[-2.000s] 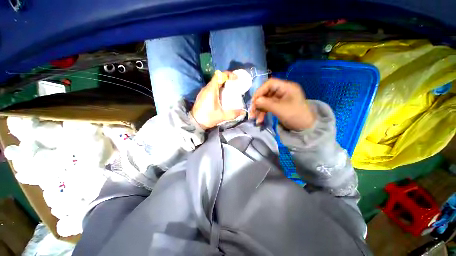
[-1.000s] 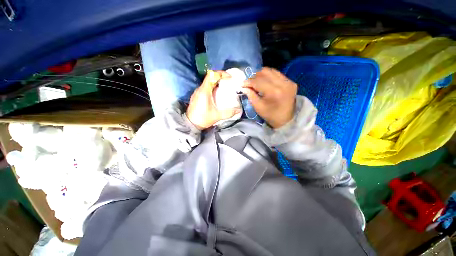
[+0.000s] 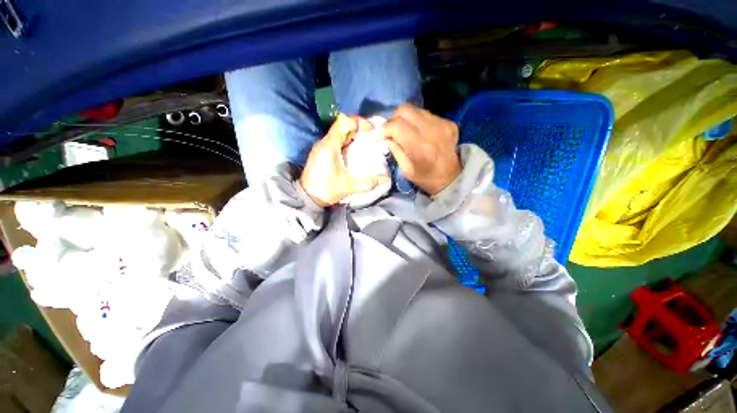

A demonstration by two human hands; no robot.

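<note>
A white plush piece (image 3: 365, 160) is held over my lap, in front of the grey apron. My left hand (image 3: 327, 168) grips it from the left side, with a small yellow-orange band on a finger at its top. My right hand (image 3: 424, 148) is against the right side of the piece, fingertips pinched together on its surface. Whatever is between those fingertips is too small to see; no needle can be made out. A bit of thin white thread shows below the right hand, near the piece.
An open carton (image 3: 61, 320) of white plush pieces (image 3: 121, 258) stands at left. A blue perforated basket (image 3: 537, 153) is at right, beside yellow plastic bags (image 3: 646, 177). A red plastic object (image 3: 672, 324) is at lower right. A blue surface (image 3: 242, 40) crosses the top.
My right hand has moved left from beside the piece and now presses against it. The thread loop at its upper right no longer shows. My left hand still holds the piece.
</note>
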